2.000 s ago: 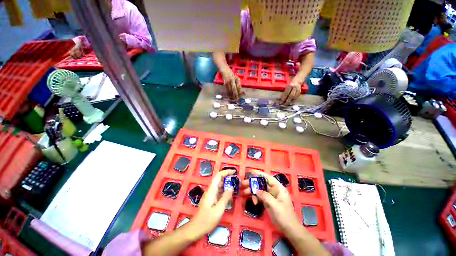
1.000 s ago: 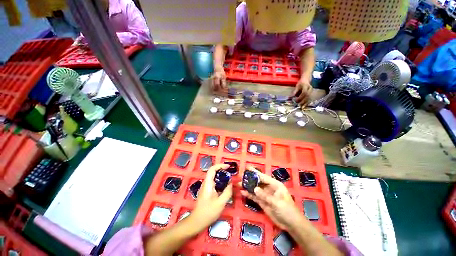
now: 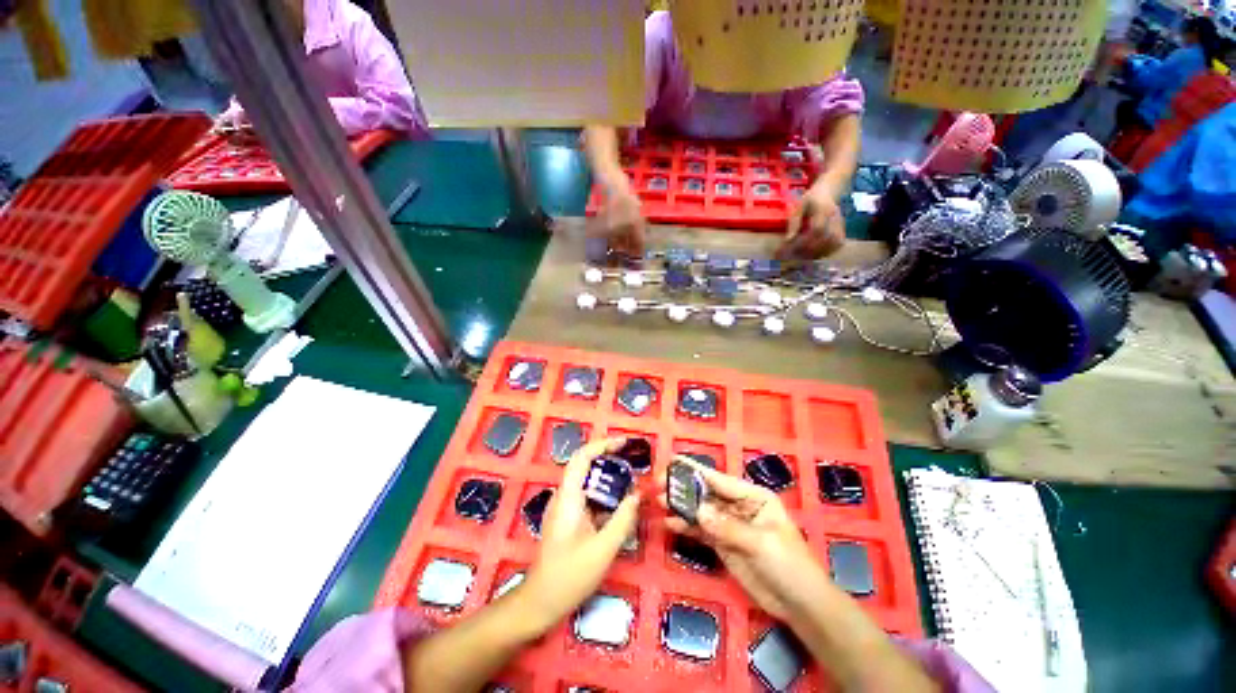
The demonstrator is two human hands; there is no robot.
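My left hand (image 3: 580, 544) holds a smartwatch body (image 3: 609, 482) between thumb and fingers, its dark face with white marks turned up. My right hand (image 3: 754, 539) holds a second smartwatch body (image 3: 686, 490), tilted, with its silver edge showing. Both are raised over the middle of a red turnover tray (image 3: 617, 363). Many tray pockets hold watch bodies, some with dark glass, some with grey or silver faces. Two pockets in the far row at the right are empty. My hands and forearms hide part of the middle and near pockets.
Charging pucks (image 3: 724, 320) on wires lie on a tan board (image 3: 542, 318) beyond the tray. A person's hands (image 3: 815, 224) are opposite. A black fan (image 3: 1041, 303) and bottle (image 3: 987, 406) stand right, above a notebook (image 3: 996, 575). A white sheet (image 3: 285, 521) and metal post (image 3: 325, 203) are left.
The left watch's face now shows white marks. My right hand has turned its watch so the silver edge shows. The opposite person's hands have shifted over the pucks.
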